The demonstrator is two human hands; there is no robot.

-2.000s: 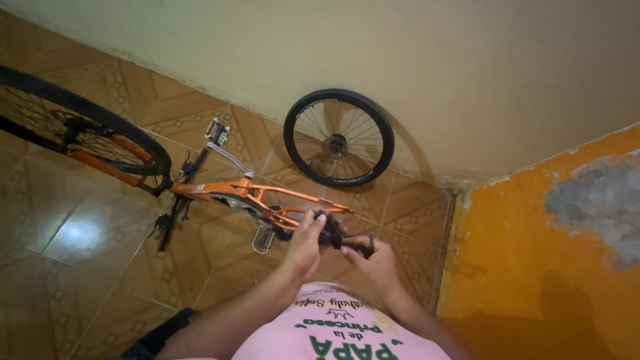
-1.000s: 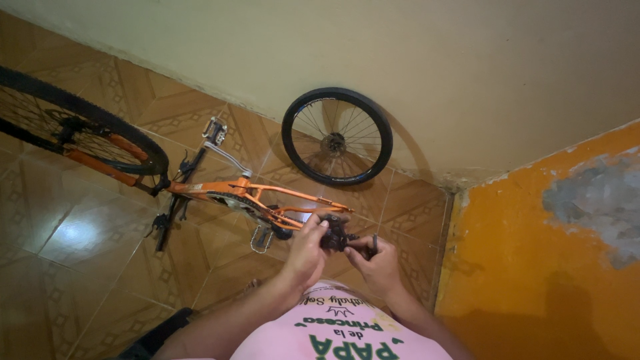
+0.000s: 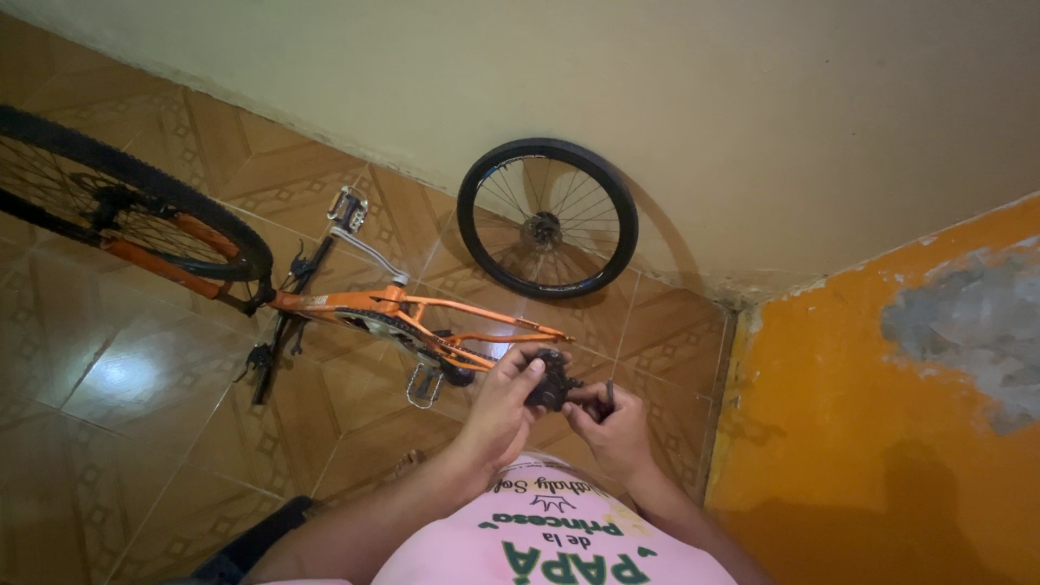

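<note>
My left hand [image 3: 508, 406] grips a small black mechanical part [image 3: 551, 382], perhaps a bicycle brake caliper or derailleur, near the rear end of an orange bicycle frame [image 3: 390, 305]. At the right side of that part, my right hand [image 3: 613, 426] holds a thin dark tool or piece [image 3: 609, 393] between its fingers; its exact kind cannot be told. The bicycle stands upside down on the floor with its handlebar [image 3: 284, 333] below, its front wheel [image 3: 154, 195] fitted, and no wheel between the rear stays. The chain [image 3: 390, 319] hangs at the crank.
A loose bicycle wheel [image 3: 547, 288] with a black tire leans against the pale wall [image 3: 731, 122]. An orange wall [image 3: 812, 406] with peeling paint rises on the right. Pedals [image 3: 348, 210] stick out on both sides of the frame above the tiled floor [image 3: 325, 431].
My left hand's grip on the black part has shifted, and the part is turned differently between my hands. The bicycle and loose wheel have stayed in place.
</note>
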